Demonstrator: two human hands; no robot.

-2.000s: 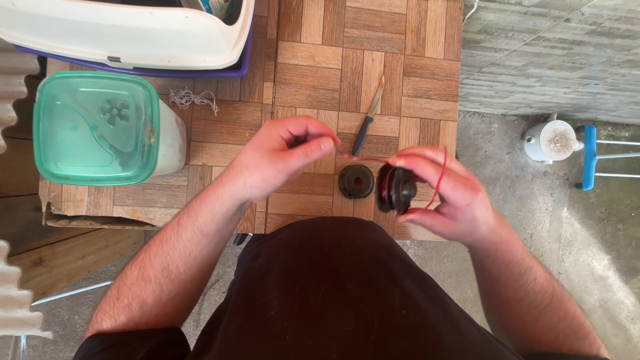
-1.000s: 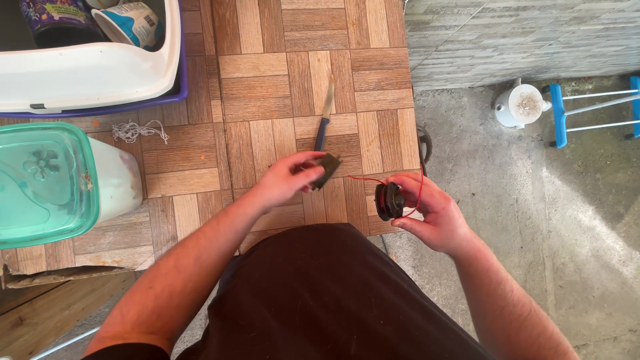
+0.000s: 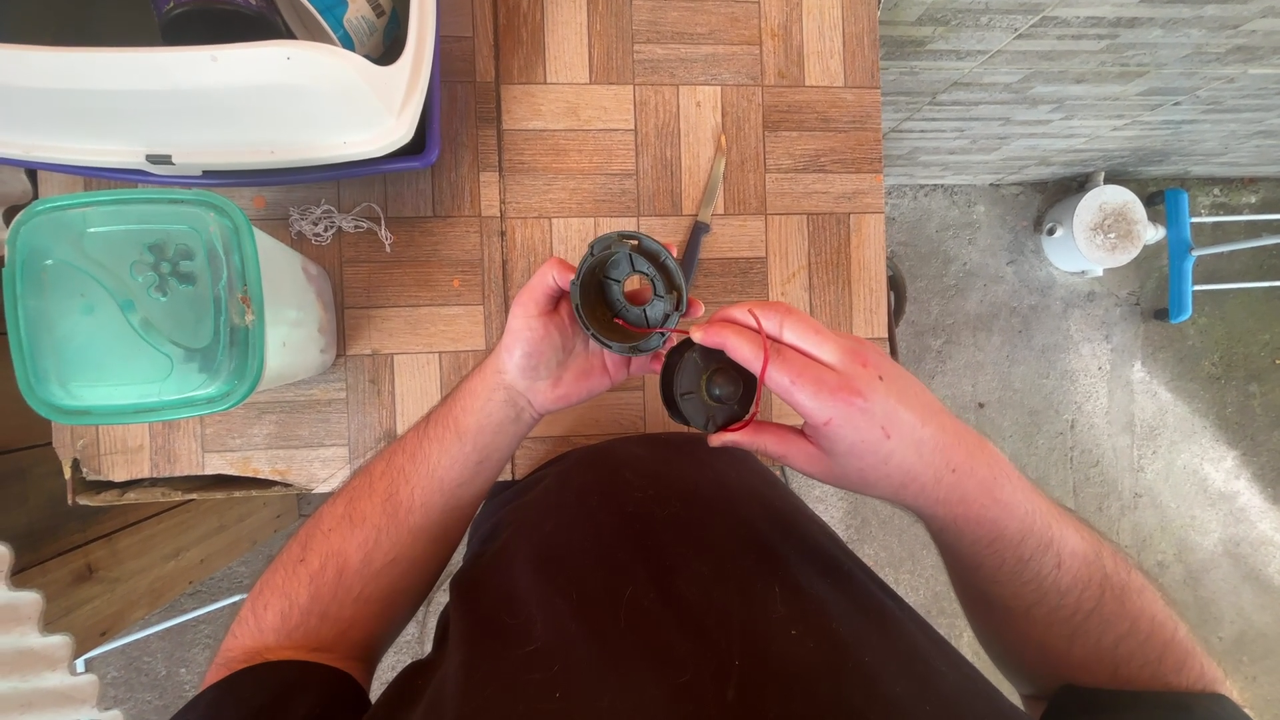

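Note:
My left hand (image 3: 565,345) holds a round black plastic housing (image 3: 598,318), its hollow side facing up and a hole in its middle. Right beside it, my right hand (image 3: 815,390) grips a black trimmer-line spool (image 3: 700,385) with a domed centre. Red line (image 3: 765,375) comes off the spool; one end loops up past my right fingers, and another stretches into the housing. Just beyond the housing, a knife (image 3: 704,215) with a dark handle lies on the wood-patterned tabletop, its tip pointing away from me.
At the left stands a container with a green lid (image 3: 135,300), near a tangle of white string (image 3: 340,224). A white and purple bin (image 3: 230,105) fills the upper left. On the concrete floor at right are a white pot (image 3: 1100,228) and a blue-ended metal frame (image 3: 1180,255).
Two seconds ago the housing lay on the table; my left hand has since picked it up and turned its hollow side up. The housing and spool are now close together.

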